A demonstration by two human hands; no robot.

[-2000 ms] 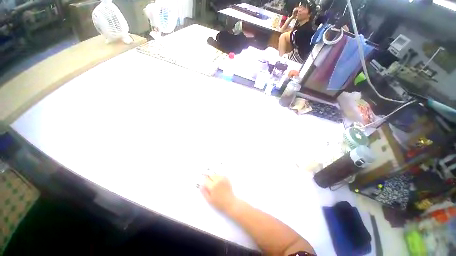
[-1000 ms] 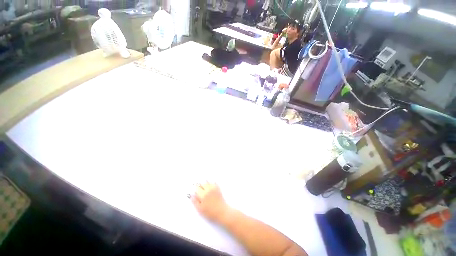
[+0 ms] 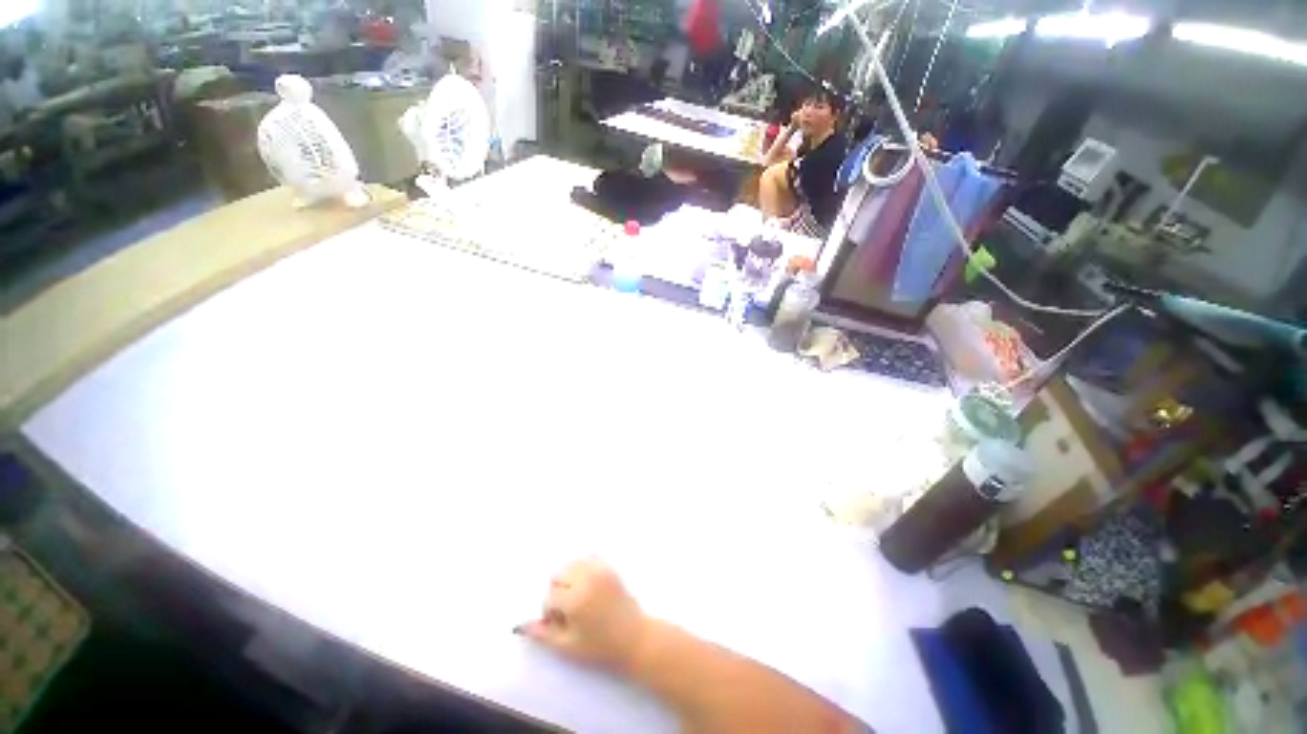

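Note:
A broad, glaring white table cover [image 3: 373, 445] fills the middle of the view. My right hand [image 3: 585, 617] rests on it near the front edge, the forearm coming in from the bottom right. The fingers are bent and point left. A tiny dark and pale spot [image 3: 528, 628] shows at the fingertips; I cannot tell whether it is held or is part of the fingers. My left hand is not in view.
A dark flask [image 3: 946, 509], a small round fan [image 3: 983, 419] and folded navy cloth [image 3: 986, 671] are at the right. Bottles [image 3: 788, 308] and hanging cloths [image 3: 939, 230] stand at the far edge. White fans [image 3: 308, 144] are far left. A person [image 3: 810, 161] sits beyond.
My right hand has moved a little toward the table's front edge, and its fingers look more curled. The view has shifted slightly, showing more of the room beyond.

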